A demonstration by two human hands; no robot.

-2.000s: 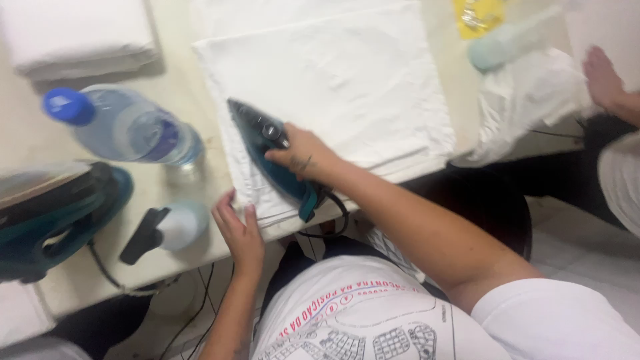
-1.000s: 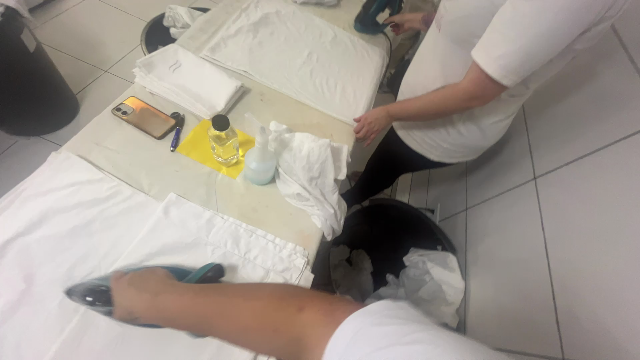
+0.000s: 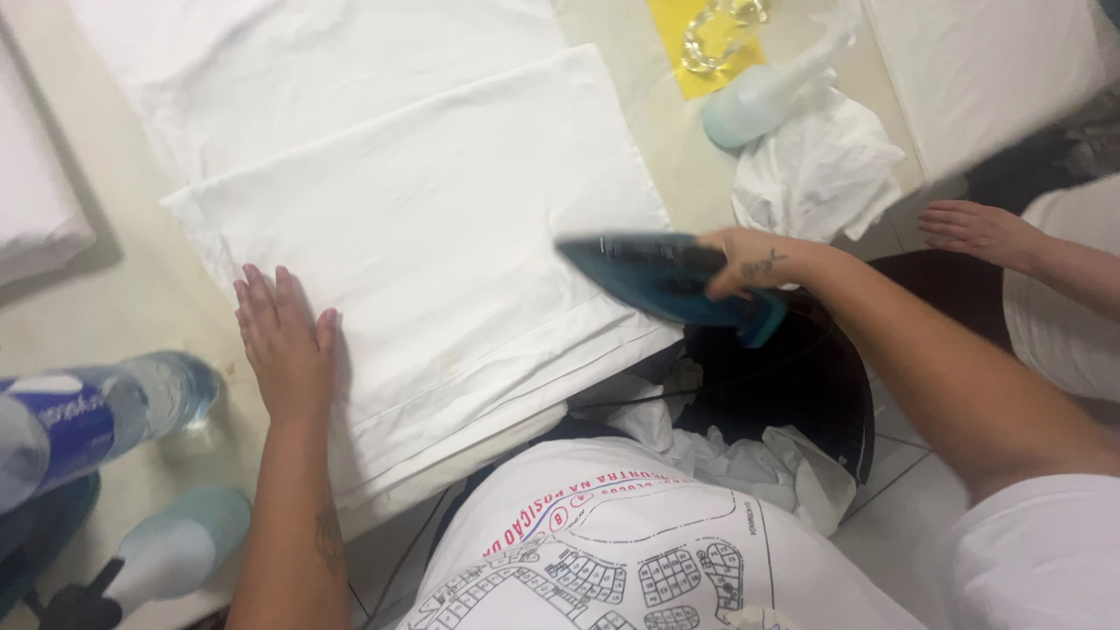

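Observation:
A folded white cloth (image 3: 411,210) lies spread over the table. My right hand (image 3: 752,262) is closed on the handle of a teal and black clothes iron (image 3: 656,271), at the cloth's right side near the table edge. The iron is somewhat blurred; whether its soleplate touches the cloth cannot be told. My left hand (image 3: 284,337) rests flat on the cloth's left edge, palm down with fingers apart, holding nothing. Creases run along the cloth's near edge between the two hands.
A water bottle (image 3: 114,420) and a spray bottle (image 3: 179,547) are at left. Another spray bottle (image 3: 752,105), a crumpled white cloth (image 3: 814,166) and a yellow sheet (image 3: 696,83) lie at upper right. A black bin (image 3: 787,385) stands below the edge. Another person's hand (image 3: 980,232) is at right.
The iron in my right hand has moved from the cloth's left part, two seconds ago, to its right side. The view swung right, then back. My left hand, unseen one second ago, shows again.

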